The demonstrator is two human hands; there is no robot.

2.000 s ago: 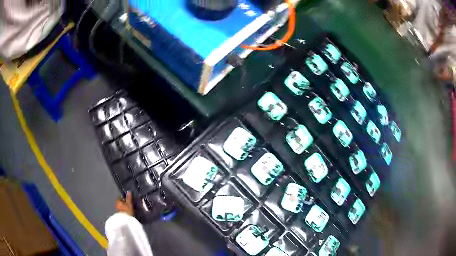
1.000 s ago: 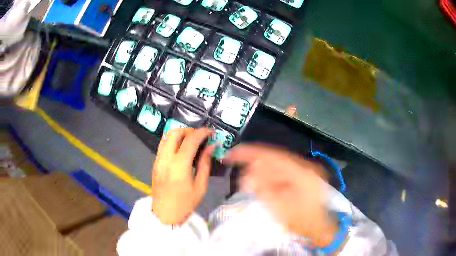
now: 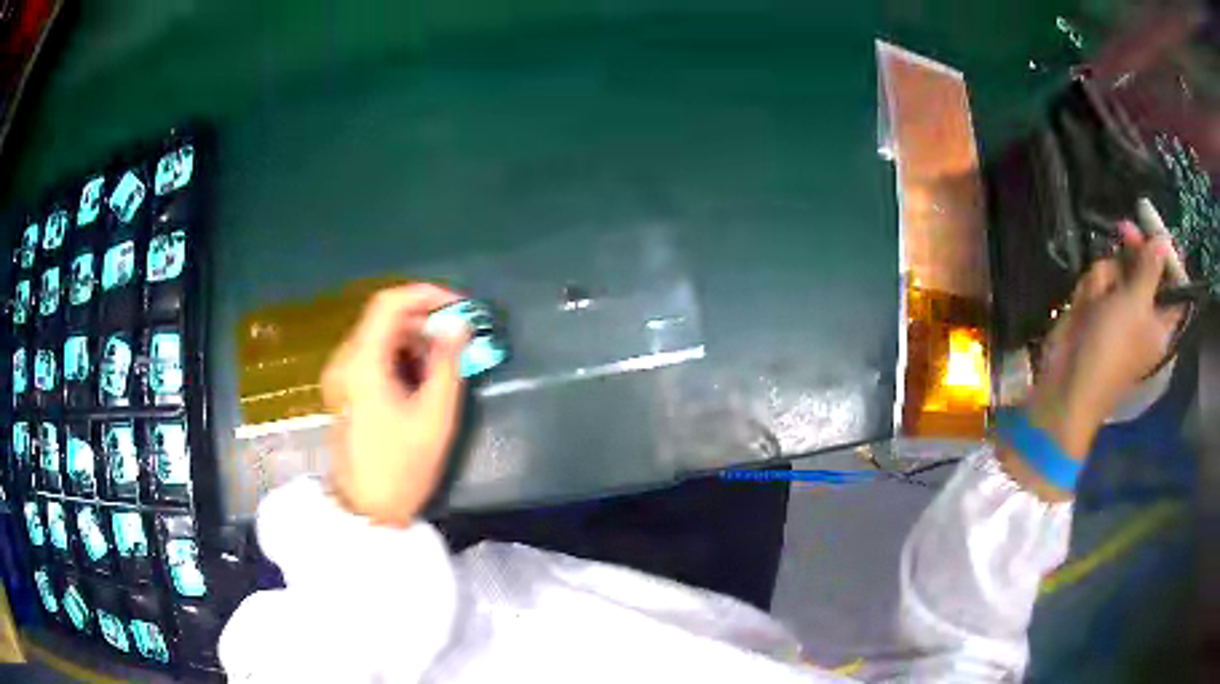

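My left hand [image 3: 395, 401] is above the green mat, left of centre, and holds a small cyan-white circuit board module [image 3: 479, 345] between thumb and fingers. My right hand [image 3: 1104, 327], with a blue band on the wrist, is at the far right, past the copper-orange strip. It grips a soldering iron [image 3: 1159, 238] with a cream-white handle and a dark part below. The iron's tip cannot be made out. The component tray [image 3: 198, 401] lies at the left edge, its pockets holding several cyan modules.
A gold-amber tape sheet [image 3: 288, 350] lies on the mat [image 3: 602, 147], partly behind my left hand. A shiny clear strip [image 3: 602, 314] is right of it. The long tape-covered strip [image 3: 941, 201] lies near the right end. Dark, blurred items are beyond it. Grey floor shows below the bench edge.
The view has swung right, away from the tray. My hands have moved apart from the tray's corner. My left hand now holds a module over the mat; my right hand has taken hold of the iron.
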